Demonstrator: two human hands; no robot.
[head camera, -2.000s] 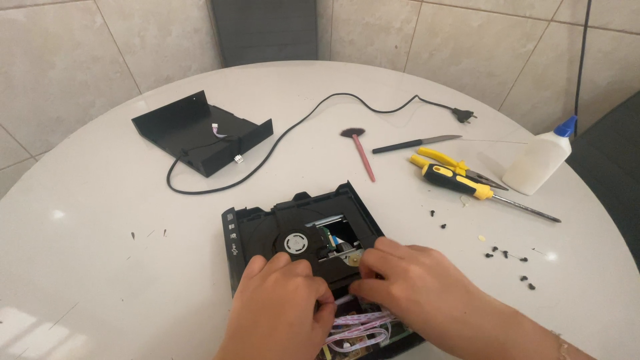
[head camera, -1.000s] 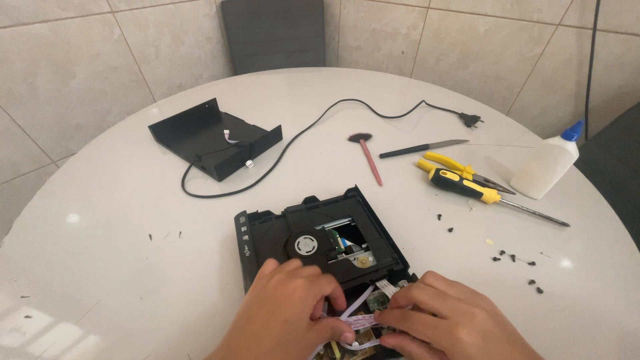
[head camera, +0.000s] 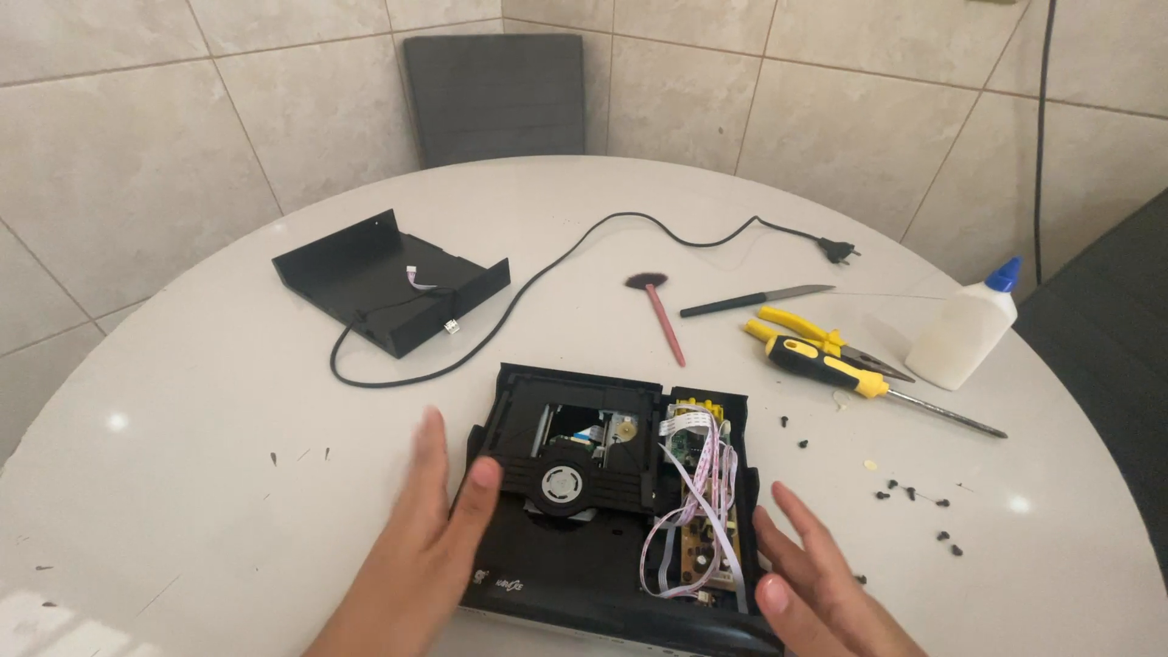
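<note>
An uncovered black disc player (head camera: 584, 557) lies at the near middle of the table, its glossy front edge toward me. Its disc mechanism with a round silver hub (head camera: 561, 484) is on the left; a circuit board (head camera: 707, 538) with pink-and-white ribbon wires (head camera: 701, 493) over it fills the right side. My left hand (head camera: 424, 543) is beside the player's left edge, fingers apart and slightly blurred, holding nothing. At the right edge my right hand (head camera: 821, 579) is spread and holds nothing; whether its fingers touch the casing I cannot tell.
Behind are a black metal cover (head camera: 392, 283), a power cord with plug (head camera: 835, 250) and a small brush (head camera: 664, 315). To the right lie a knife (head camera: 757, 299), yellow-handled pliers (head camera: 830, 342), a screwdriver (head camera: 830, 367), a white bottle (head camera: 963, 333) and several black screws (head camera: 911, 494).
Both hands have let go of the wires and moved apart to the player's sides. The player has been turned, so its glossy front now faces me.
</note>
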